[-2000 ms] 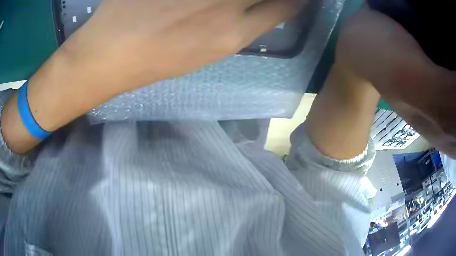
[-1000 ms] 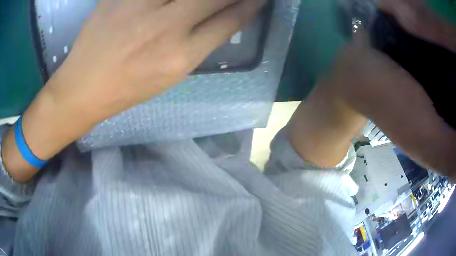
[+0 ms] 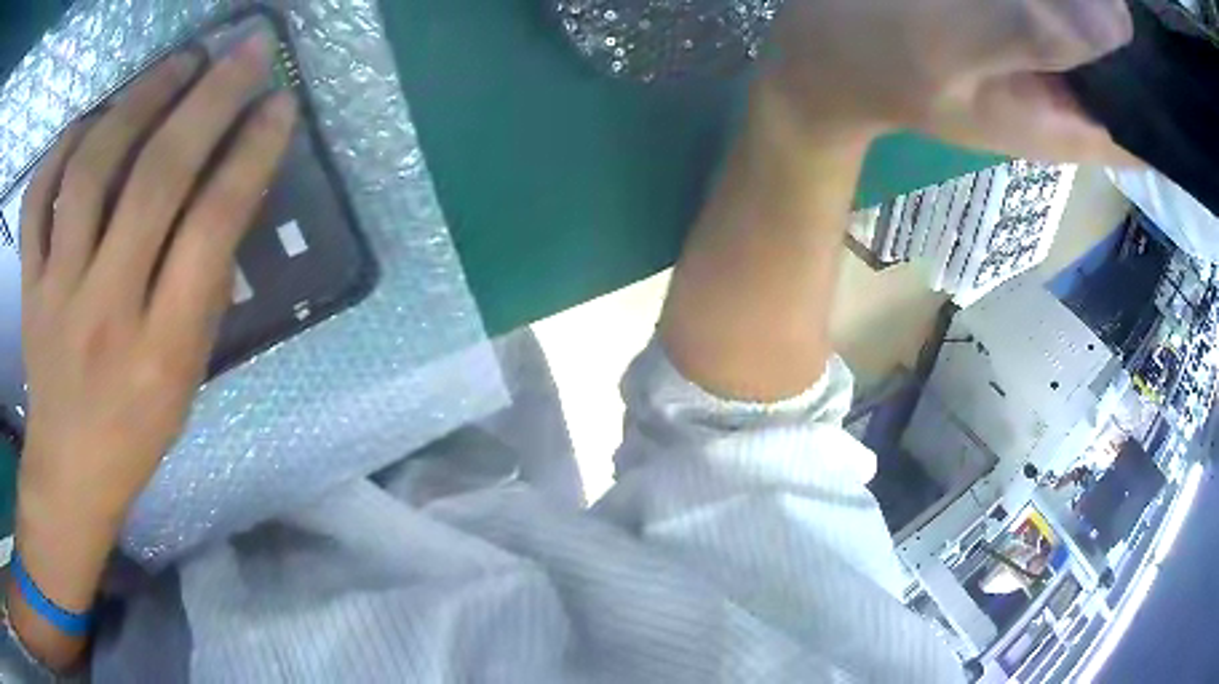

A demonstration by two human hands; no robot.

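The dark grey tablet housing point(image 3: 321, 247) lies on bubble wrap point(image 3: 321, 388) at the left, with white rectangles on its inside. My left hand point(image 3: 147, 254) lies flat over the housing, fingers slightly apart, with a blue band on the wrist. My right hand point(image 3: 949, 67) is at the top right, closed around a thick black handle point(image 3: 1160, 94), which runs out towards the right edge. A round dish of small shiny screws point(image 3: 662, 30) is at the top centre, just left of my right hand and cut off by the top edge.
A green bench mat point(image 3: 535, 174) lies under the work, with a pale yellow edge at the front. White sheets with black rows point(image 3: 989, 221) hang at the bench's right. Pale equipment point(image 3: 1016, 381) and cluttered shelving stand further right.
The view has swung right, so the housing and left hand sit further left. The screw dish and hanging sheets show more fully. The right hand, with the black handle, is now beside the dish.
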